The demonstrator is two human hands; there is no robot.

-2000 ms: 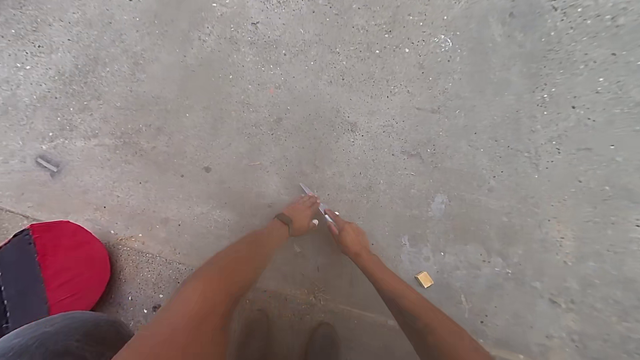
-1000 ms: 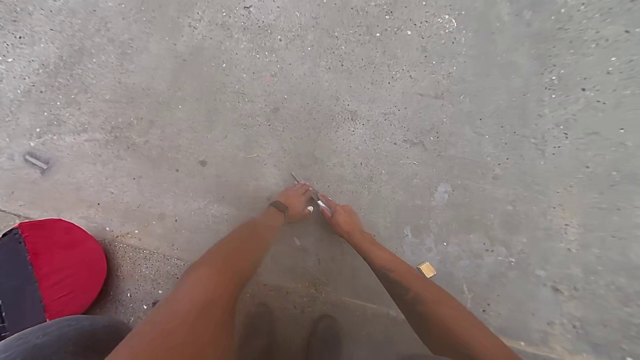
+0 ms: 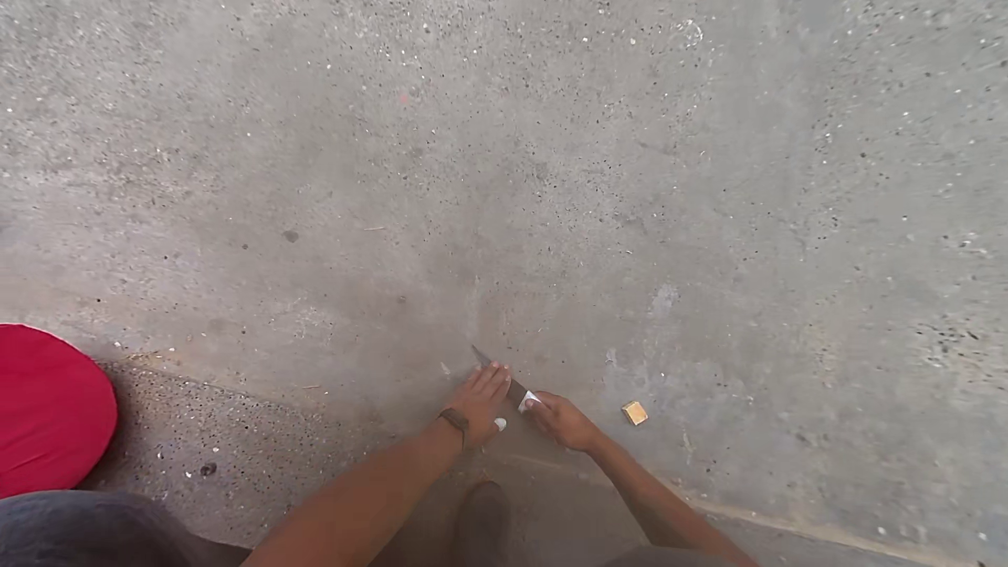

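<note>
A knife with a pointed blade lies slantwise low in the middle of the head view, its tip toward the upper left. My right hand is closed around its handle end, where a white piece shows by the thumb. My left hand, with a dark band at the wrist, lies over the blade with its fingers flat across it. Something small and white shows at the left thumb. The handle is mostly hidden in the right hand.
A small yellowish block lies on the concrete ground right of my right hand. A round red cushion-like thing is at the lower left. A shoe shows below my hands.
The blade shows more plainly than before, with my left hand still on it. The view has shifted, and the small grey piece at the far left is out of sight.
</note>
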